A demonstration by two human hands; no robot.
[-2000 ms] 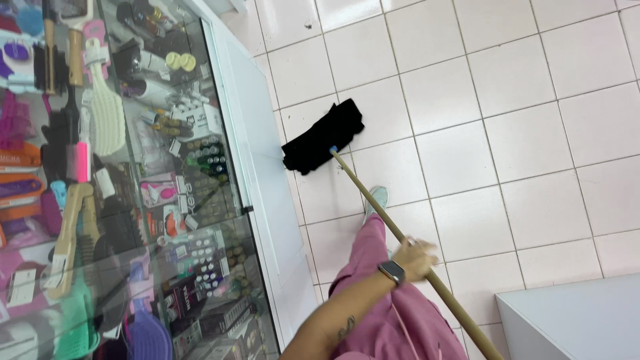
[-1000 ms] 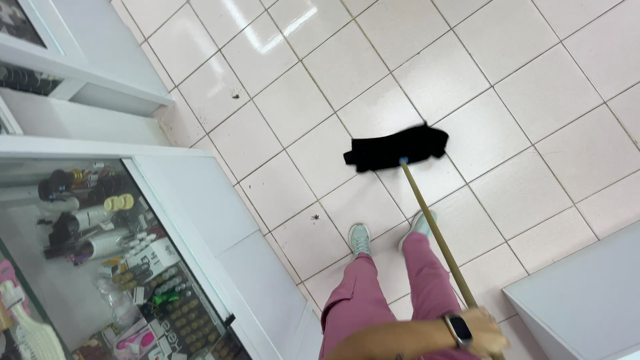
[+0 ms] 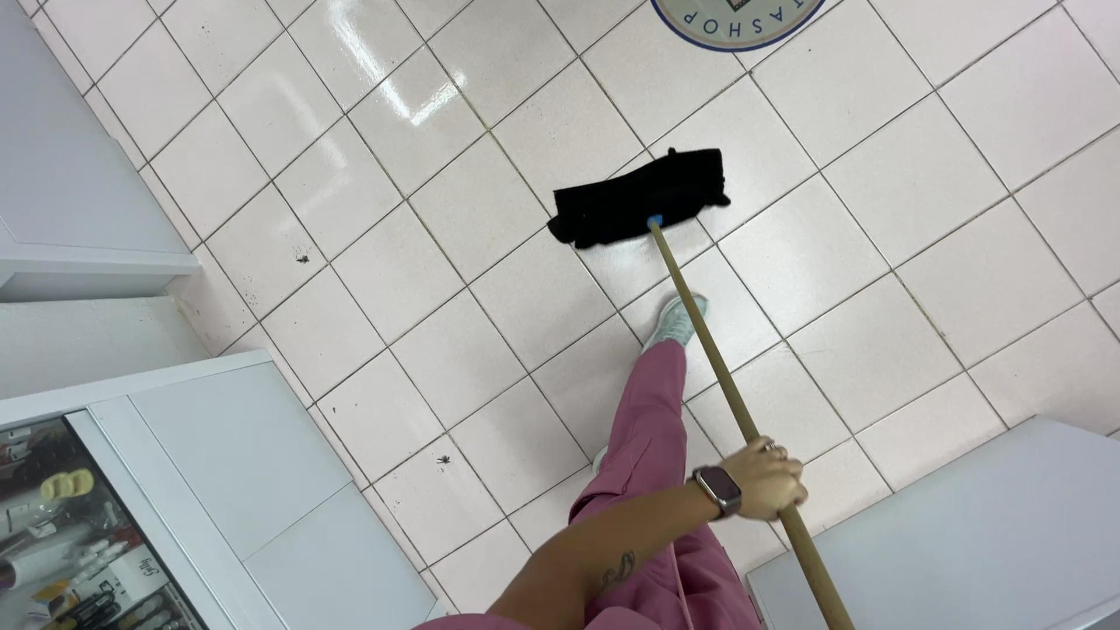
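Note:
My left hand, with a smartwatch on its wrist, is closed around a long wooden pole. The pole slants from the lower right up to a blue socket. Beyond the socket, a wide head covered by a black cloth lies on the pale tiled floor, ahead of my shoe. The pole's upper end runs out of the bottom edge. My right hand is out of the picture.
White cabinets stand at the left, one a glass-topped display case with packaged goods. A white unit is at the lower right. Small dark debris dots the tiles at the left. A round floor emblem bears writing.
The view has swung from the display case to more open floor. My left hand stays on the pole, and the shoes have changed position, one now partly hidden behind my trouser leg.

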